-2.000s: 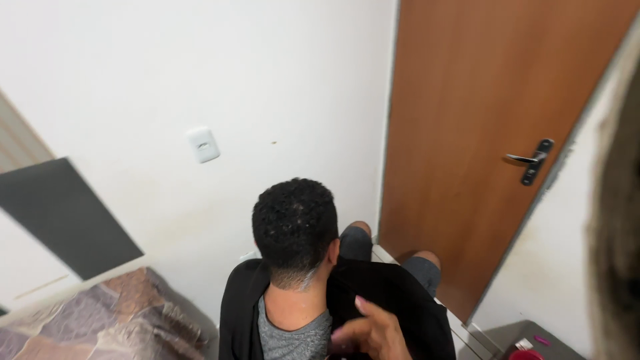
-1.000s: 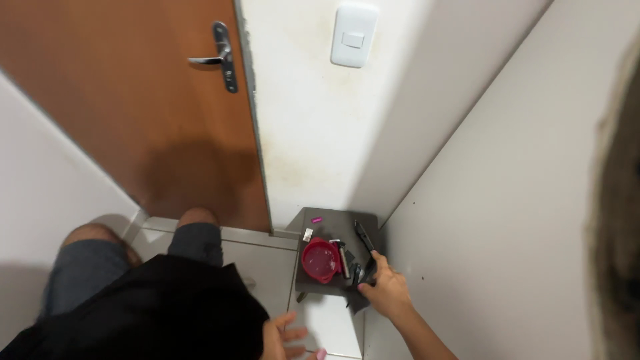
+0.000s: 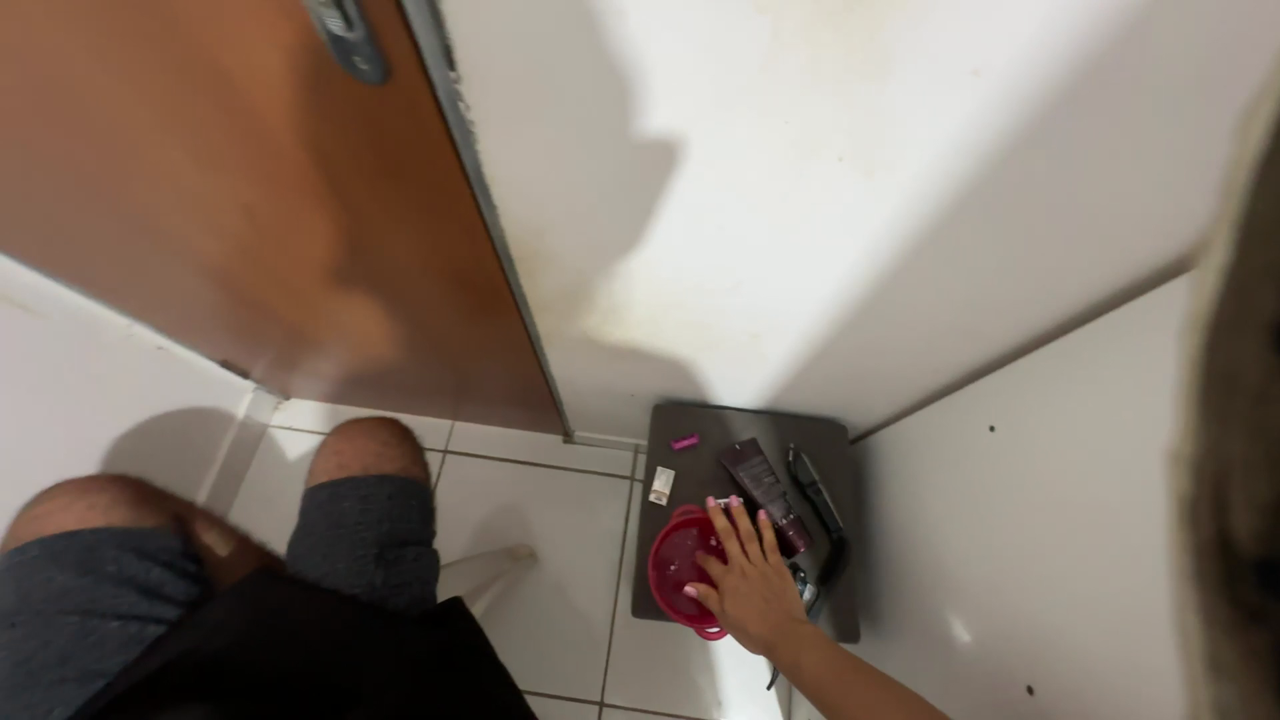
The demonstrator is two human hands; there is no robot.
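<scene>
My right hand reaches in from the lower right, its fingers spread over the right side of a red plastic bowl. Whether it grips anything under the fingers cannot be made out. The bowl has small side handles and stands on a dark grey small table. Beside the fingers lies a dark purple squeeze tube. Further right is a black-handled tool, perhaps a razor, with other dark items partly hidden by my hand. A small white packet and a pink clip-like piece lie near the table's left side. My left hand is out of view.
A seated person in grey shorts and a black cape fills the lower left, knees toward a brown wooden door. White walls stand behind the table, and a white panel is at its right. The floor has white tiles.
My right hand has moved from the dark tools at the table's right side to over the red bowl. My left hand has left the view. The view has swung from the person's head to the table.
</scene>
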